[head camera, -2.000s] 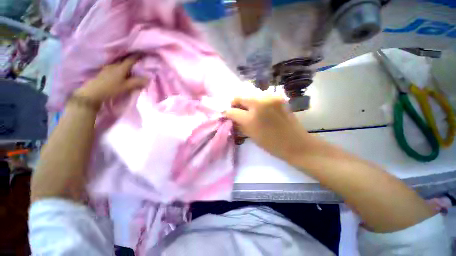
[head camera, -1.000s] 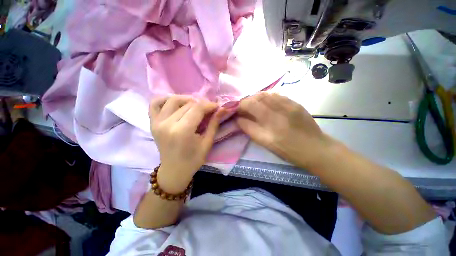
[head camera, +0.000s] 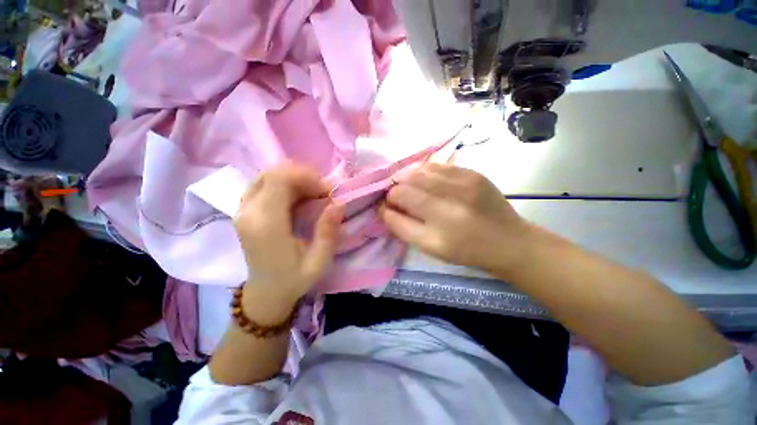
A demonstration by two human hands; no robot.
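Observation:
A large pink garment point(head camera: 216, 108) lies heaped on the table, left of the needle area and down to the front edge. My left hand point(head camera: 286, 228), with a beaded bracelet, holds a folded seam edge of it; the fingers are slightly blurred. My right hand point(head camera: 448, 207) pinches the same edge just to the right. A narrow pink strip point(head camera: 423, 155) runs from between my hands up to a point near the needle area. The white sewing machine head point(head camera: 614, 29) stands above right. The needle area is washed out by bright light.
Scissors with green and yellow handles point(head camera: 703, 191) lie at the right. The ruled table edge point(head camera: 465, 296) runs in front of my lap. A grey vented housing point(head camera: 51, 123) stands at the far left. Dark red cloth point(head camera: 58, 290) lies lower left.
My left hand came from the far left of the garment to beside my right hand at the seam edge. My right hand moved from the needle area toward the front. The cloth now lies spread out more.

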